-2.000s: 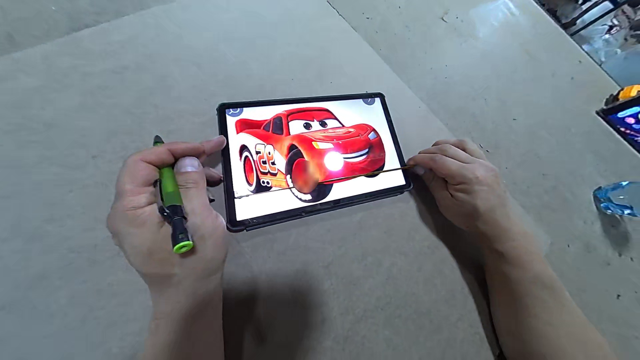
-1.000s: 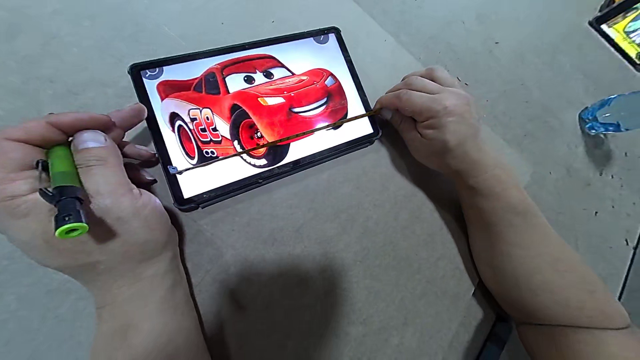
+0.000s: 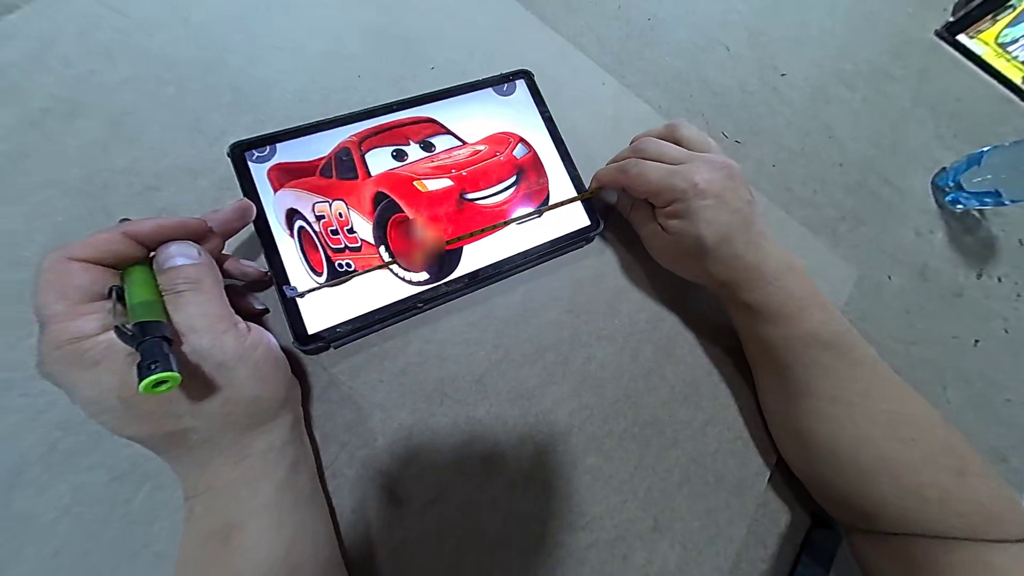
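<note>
A tablet in a black case (image 3: 432, 300) lies face up, its lit screen showing a red cartoon car. Across the lower part of the screen runs a thin yellow measuring tape strip (image 3: 488, 230), seen nearly edge-on, with a small metal tab at its left end. My right hand (image 3: 680, 200) pinches the strip's right end between thumb and fingers, beside the tablet's right edge. My left hand (image 3: 168, 320) holds a green and black marker or pencil holder (image 3: 146, 320) against the palm, its green-ringed end pointing toward me. The left fingertips are at the tablet's left edge.
The tablet rests on a large brownish-grey board or sheet (image 3: 448, 376). To the right, on the grey surface, is a clear blue-tinted plastic or glass object (image 3: 980, 178). Part of another lit screen in a black frame (image 3: 996, 48) shows at the upper right edge.
The view has shifted. Both hands keep much the same places at the tablet's sides, with the same things held.
</note>
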